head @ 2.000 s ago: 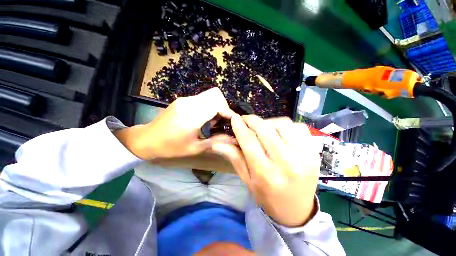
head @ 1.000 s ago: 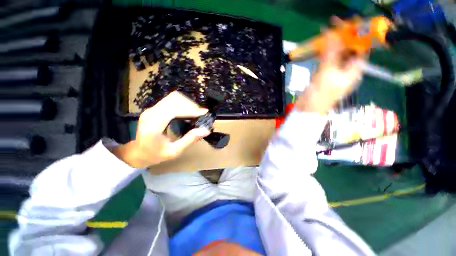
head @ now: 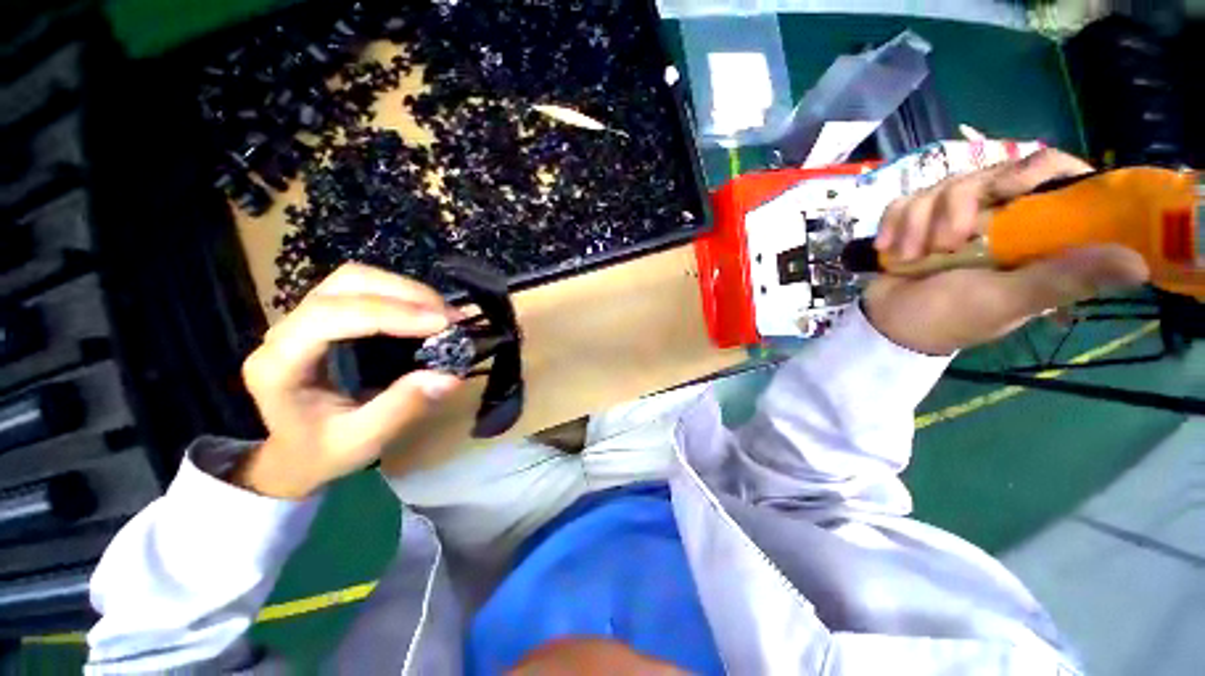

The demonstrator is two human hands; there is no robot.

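My left hand (head: 346, 370) holds a black tubular housing (head: 449, 350) end-on between thumb and fingers, over the tan board's left part. A dark curved piece (head: 497, 383) stands at its right side. The rest of the housing is hidden in my palm. My right hand (head: 978, 251) is closed around the orange electric screwdriver (head: 1090, 227), which lies level with its dark nose pointing left. The nose is at the metal mechanism of the red and white screw feeder (head: 730, 271). Whether a screw is on the tip cannot be told.
The parts tray (head: 608, 251) lies behind the board (head: 601, 330), with heaped small black parts (head: 529, 172) and a thin pale tool (head: 574, 118). The ribbed blister tray (head: 79, 456) is at left. A grey plastic bag (head: 859, 99) and white label (head: 739, 93) are behind the feeder.
My right hand left the housing, took hold of the screwdriver and brought it down to the feeder. My left hand still holds the housing. The view has shifted towards the feeder.
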